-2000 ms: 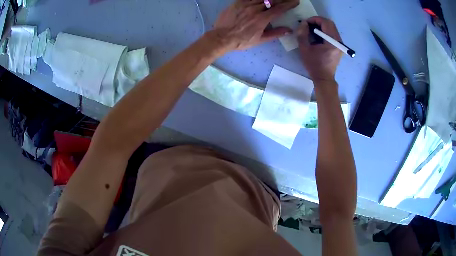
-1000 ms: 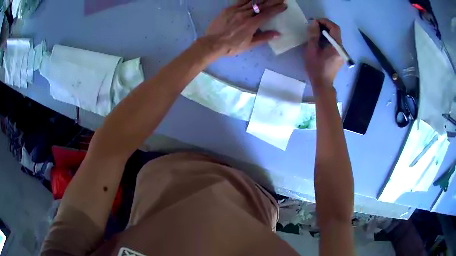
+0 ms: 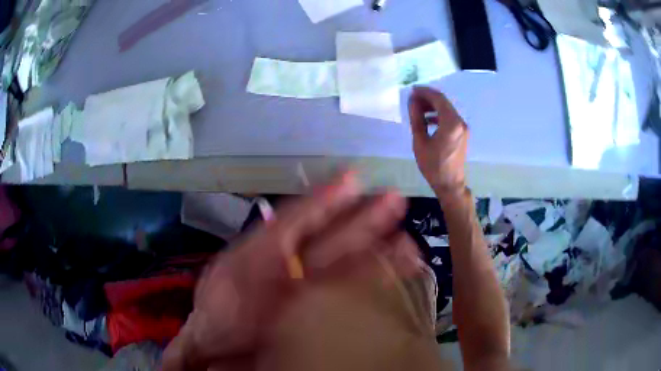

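A plain white piece [image 3: 368, 76] lies across a curved pale strip with green print [image 3: 293, 77] on the table. My right hand [image 3: 439, 138] is just below the strip's right end, over the table's front edge. Its fingers are curled, with a small pale spot between them; whether it holds anything is unclear. My left hand [image 3: 319, 232] is large and blurred, close to the camera in front of my body. A thin pale streak shows near its fingertips; its grip is unclear. A small black-and-white end, possibly the marker pen [image 3: 377, 5], shows at the top edge.
A black phone [image 3: 472, 36] and black-handled shears [image 3: 535, 29] lie at the upper right. Pale fabric pieces lie at left [image 3: 127, 123] and right [image 3: 594, 101]. A mauve strip [image 3: 156, 23] is at the upper left. Scraps [image 3: 554, 243] and a red item [image 3: 148, 311] are below the table.
Both hands have left the upper white piece and come back towards my body. The pen is no longer visible in my right hand. The view has shifted, placing the table higher in the picture.
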